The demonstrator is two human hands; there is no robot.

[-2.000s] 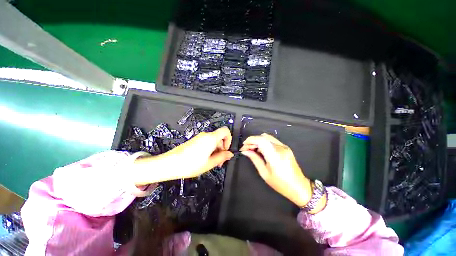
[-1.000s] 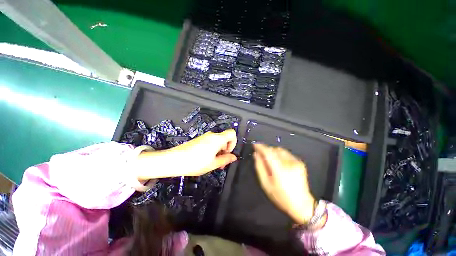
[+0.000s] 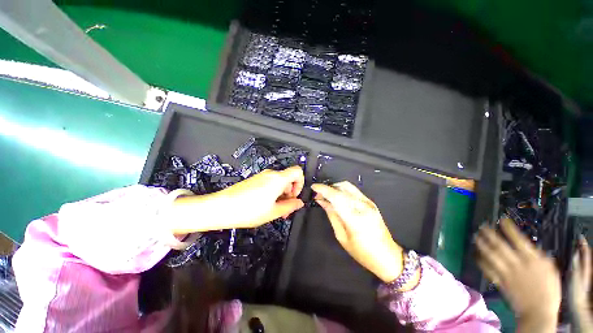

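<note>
My left hand [image 3: 270,198] is over the near tray's left half, thumb and fingers pinched on a small black module [image 3: 307,197] that is mostly hidden. My right hand [image 3: 357,221] is just right of it over the divider, fingertips close together at the module's other end; whether they grip anything is too small to tell. The near parts tray [image 3: 151,153] holds a loose heap of black modules [image 3: 244,250] in its left half. Small pale specks [image 3: 359,177] lie in its right half.
The far tray [image 3: 224,65] holds modules in rows [image 3: 302,88] on its left side. A third tray at right holds loose dark parts [image 3: 527,162]. Another person's blurred hand [image 3: 520,266] reaches over it, a second at the right edge. A white metal post [image 3: 84,55] stands upper left.
My right hand was apart and blurred a second ago; it is back at my left fingertips. Another person's hands have come in at the right. My left hand has barely moved.
</note>
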